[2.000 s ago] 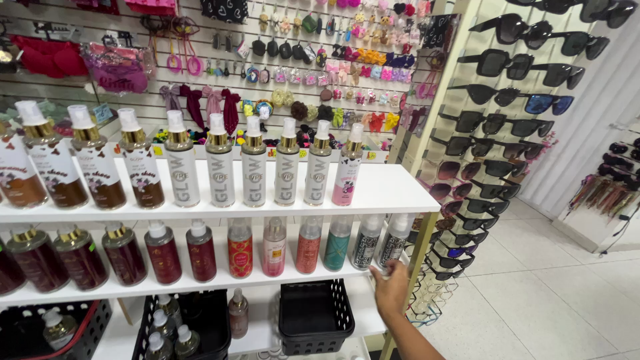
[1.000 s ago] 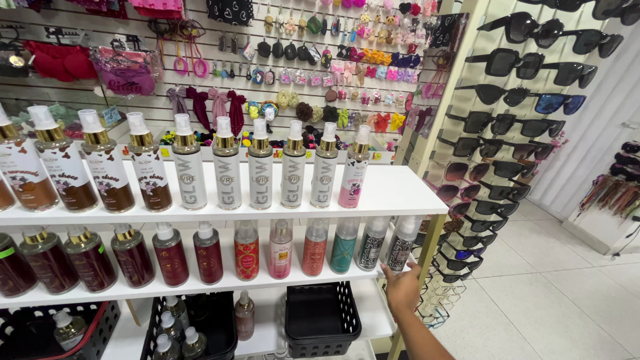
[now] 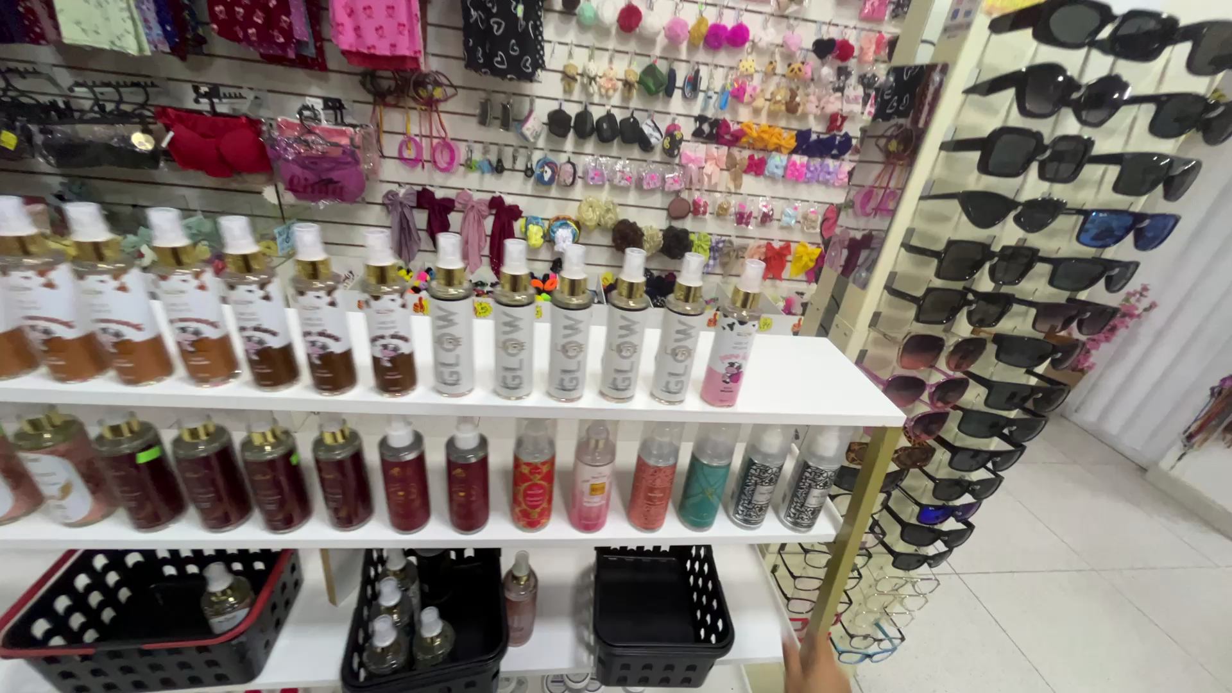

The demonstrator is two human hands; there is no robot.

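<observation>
Only the top part of my right hand (image 3: pixel 811 664) shows, blurred, at the bottom edge by the foot of the shelf's gold post (image 3: pixel 852 529); whether it touches the post cannot be told. My left hand is out of the frame. Above my right hand, two black-and-white patterned spray bottles (image 3: pixel 808 486) stand at the right end of the middle shelf (image 3: pixel 674 535). A teal bottle (image 3: pixel 707 486), a coral bottle (image 3: pixel 654 486) and dark red bottles (image 3: pixel 404 486) line up to their left. On the top shelf (image 3: pixel 818 385) stand silver-lettered bottles (image 3: pixel 570 337) and a pink-and-white bottle (image 3: pixel 734 346).
Black plastic baskets (image 3: pixel 664 664) sit on the lower shelf, one with a red rim (image 3: pixel 279 597); two hold bottles. A tall sunglasses rack (image 3: pixel 962 337) stands close at the right, beside a tiled floor (image 3: pixel 1059 616). Hair accessories hang on the slatted wall (image 3: pixel 626 96) behind.
My right hand has moved down, away from the patterned bottle at the shelf's right end, which it was touching before. Both patterned bottles still stand there. The view takes in more shelf at the left.
</observation>
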